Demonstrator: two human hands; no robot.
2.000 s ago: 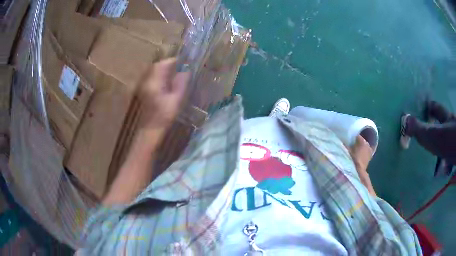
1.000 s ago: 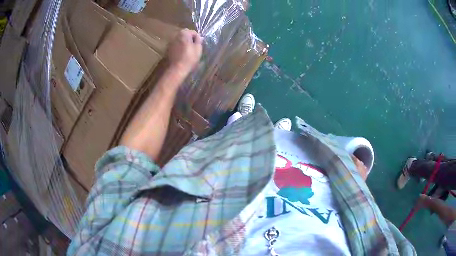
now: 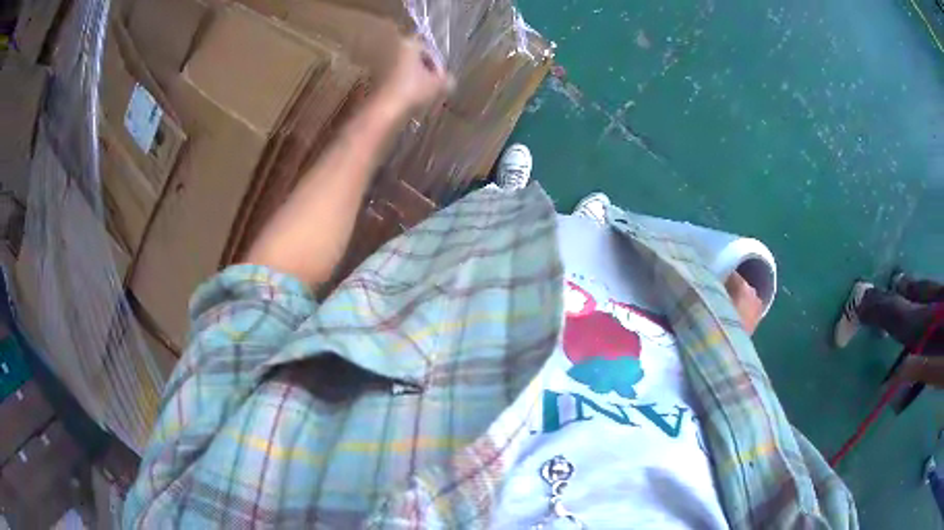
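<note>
A load of brown cardboard cartons (image 3: 223,114) stands at the left, partly under shiny clear stretch film (image 3: 62,248). My left hand (image 3: 419,78), slightly blurred, is closed over the load's near upper side, with a bunched film strand at its fingers. My right hand (image 3: 743,298) holds the white stretch film roll (image 3: 688,238) at its open end, beside my right side. The fingers are partly hidden at the core, and my shirt covers part of the roll.
Green floor (image 3: 725,114) lies ahead and right. My shoes (image 3: 514,166) are close to the load's corner. Another person's shoe and dark trouser legs (image 3: 895,311) are at the right edge, with a thin red bar (image 3: 875,412) near them. A white label (image 3: 143,118) is on a carton.
My left hand moved from beside the cartons up to the film, then slightly right. The film fan seen bright at the hand a second ago is now narrower. The right hand still holds the roll.
</note>
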